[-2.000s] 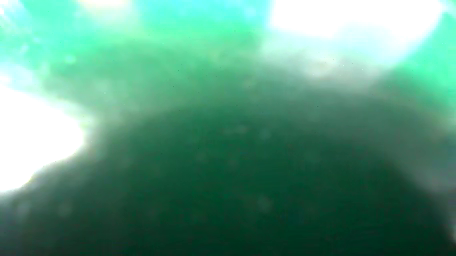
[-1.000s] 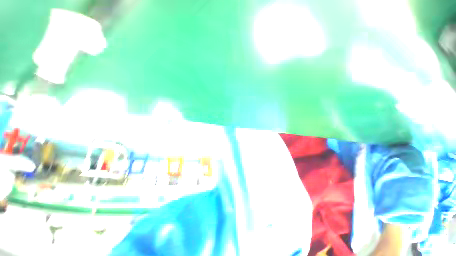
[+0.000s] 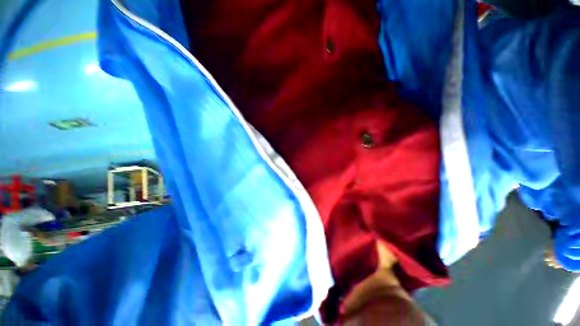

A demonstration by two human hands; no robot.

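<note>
No hand can be made out as mine. A blue smock (image 3: pixel 210 184) hangs open over a red buttoned shirt (image 3: pixel 305 83) and fills the middle of the view. Bare skin (image 3: pixel 388 302) shows below the red cloth, cut off by the bottom edge; whether it is a wrist or another body part, and whose, I cannot tell. No held thing or work piece is visible.
At the left are a pale blue floor or wall with a yellow line, a white frame (image 3: pixel 135 184), a red object (image 3: pixel 15 193) and a white crumpled thing (image 3: pixel 18 235). At the right, a blue sleeve (image 3: pixel 531 102) and a partial hand (image 3: pixel 552 259) show above grey floor.
The bright green surface has left the view. The blue smock and red shirt have moved up and now appear much larger. The glare has faded.
</note>
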